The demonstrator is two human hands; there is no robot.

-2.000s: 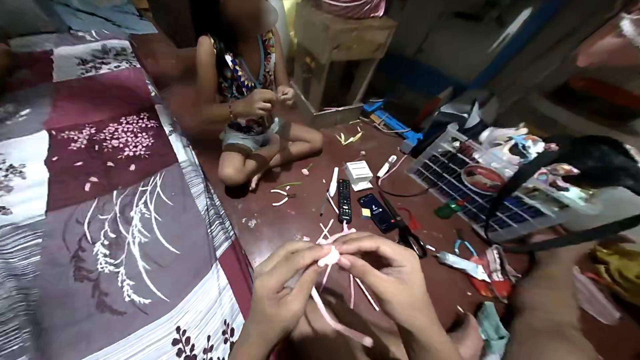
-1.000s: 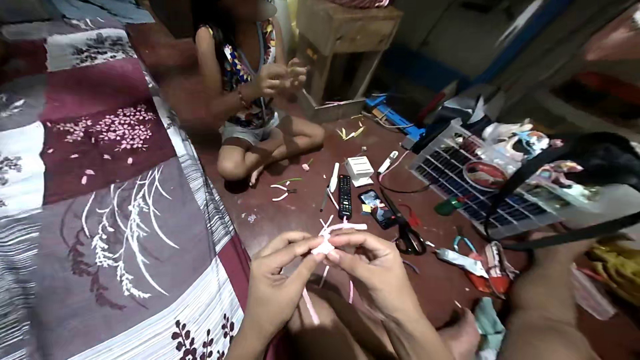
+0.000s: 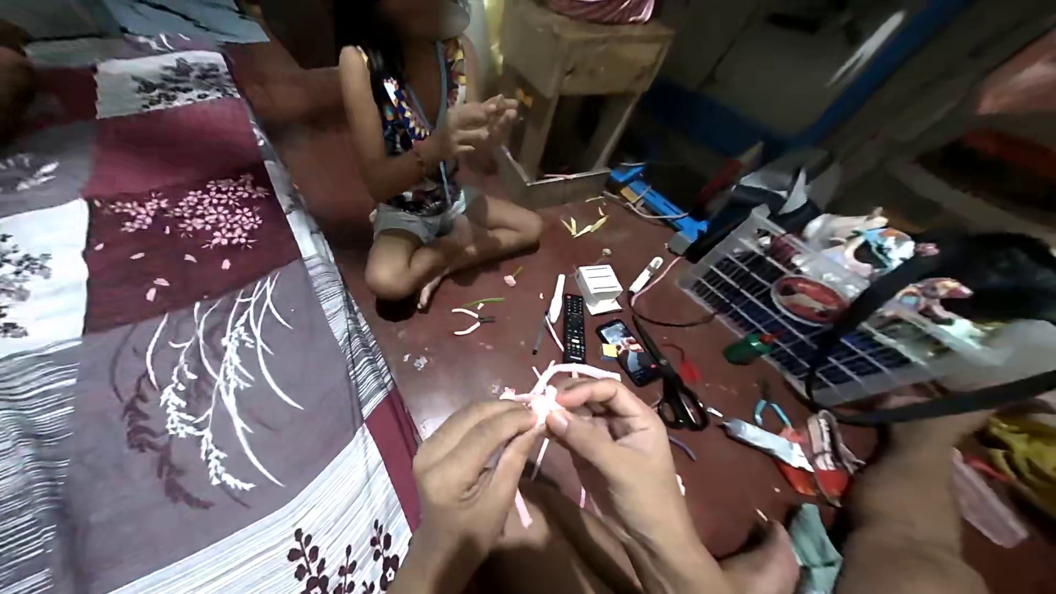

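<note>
Pale pink fuzzy stems, which look like pipe cleaners, meet in a small bunched piece [image 3: 544, 404] between my hands. My left hand [image 3: 474, 462] pinches its left side between thumb and fingertips. On the right side, the thumb and index finger of my right hand [image 3: 623, 450] press on the same piece. One stem arches up and to the right over my right fingers, and other ends hang below. Just beyond my hands lie a black remote control [image 3: 575, 328], a smartphone [image 3: 629, 351] with a lit screen, and black-handled scissors [image 3: 681, 396].
A person [image 3: 429, 165] sits cross-legged ahead, hands raised. At left is a patchwork-patterned bedsheet [image 3: 206, 379]. Pliers [image 3: 472, 320], a white box [image 3: 600, 285] and a glue tube [image 3: 763, 441] lie on the red floor. A white grid basket [image 3: 742, 280] of supplies stands right, a wooden cabinet [image 3: 577, 66] behind.
My fingers have shifted their grip on the pink piece, and its stems lie differently. The long stem that hung low two seconds ago no longer shows there. The other person's hands have risen.
</note>
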